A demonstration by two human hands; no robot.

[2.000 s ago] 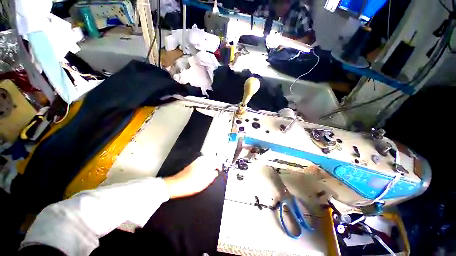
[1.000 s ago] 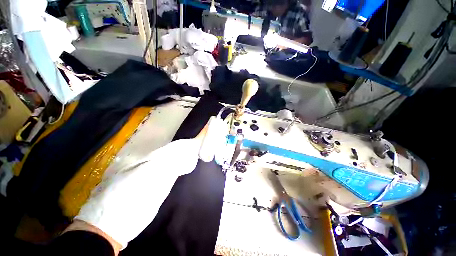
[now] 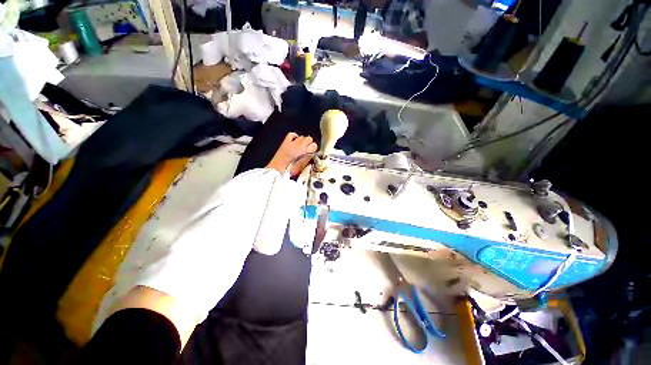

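Observation:
Dark cloth (image 3: 268, 285) lies left of the needle area, from the near edge to behind the machine head. My left hand (image 3: 294, 153) is at the far side, just left of the cream knob (image 3: 333, 130), with its fingers curled on the dark cloth; the fingertips are partly hidden. My white-sleeved forearm crosses over the cloth and covers part of it. The white sewing machine (image 3: 428, 207) with a blue stripe lies to the right. Its needle and presser foot are hard to make out. My right hand is not in view.
Blue-handled scissors (image 3: 417, 321) lie on the bed right of the cloth. A yellow-edged parts box (image 3: 467, 331) is at the front right. More dark cloth (image 3: 107, 167) drapes over a yellow surface (image 3: 93, 285) at left. White scraps (image 3: 250, 93) are piled behind.
My left hand has moved from beside the needle to the far end of the machine head, and the forearm reaches farther forward. The view has shifted slightly. The scissors stay in place.

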